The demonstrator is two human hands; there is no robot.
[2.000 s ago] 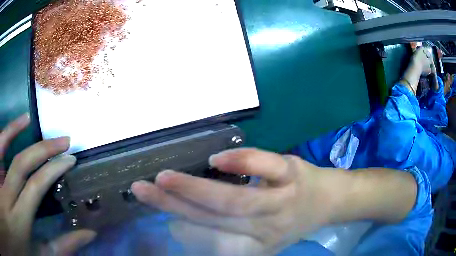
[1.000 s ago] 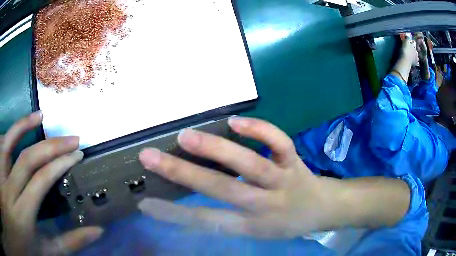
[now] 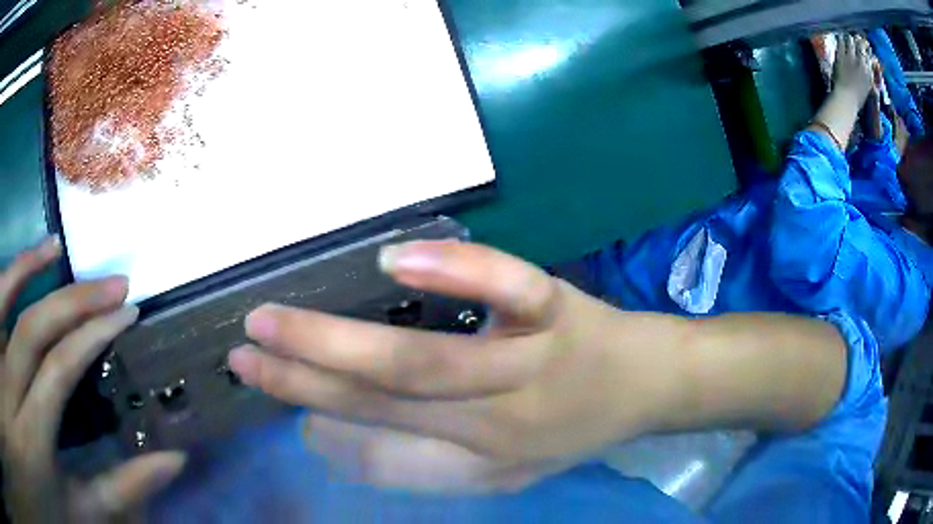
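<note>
A dark loading fixture [image 3: 307,287] lies tilted along the near edge of the white work plate [image 3: 327,154]. Small black nests and shiny screws show on it; my fingers hide other nests. My left hand [image 3: 56,379] grips its left end, fingers on the far side and thumb on the near side. My right hand [image 3: 491,368] is over the fixture, palm down, fingers apart, with two fingertips near a partly hidden nest. No part shows between its fingers. Tiny copper-coloured parts [image 3: 128,87] are heaped at the plate's far left.
The plate lies on a glossy green bench [image 3: 604,133]. At the right, a person in a blue smock [image 3: 818,205] sits close by with hands raised over the line. A grey rail [image 3: 798,18] crosses the top right. My blue smock is below the fixture.
My right hand spread over the fixture, then drew its two middle fingertips closer together and lower left, uncovering a right-hand nest. The left hand keeps its grip. The view has shifted slightly.
</note>
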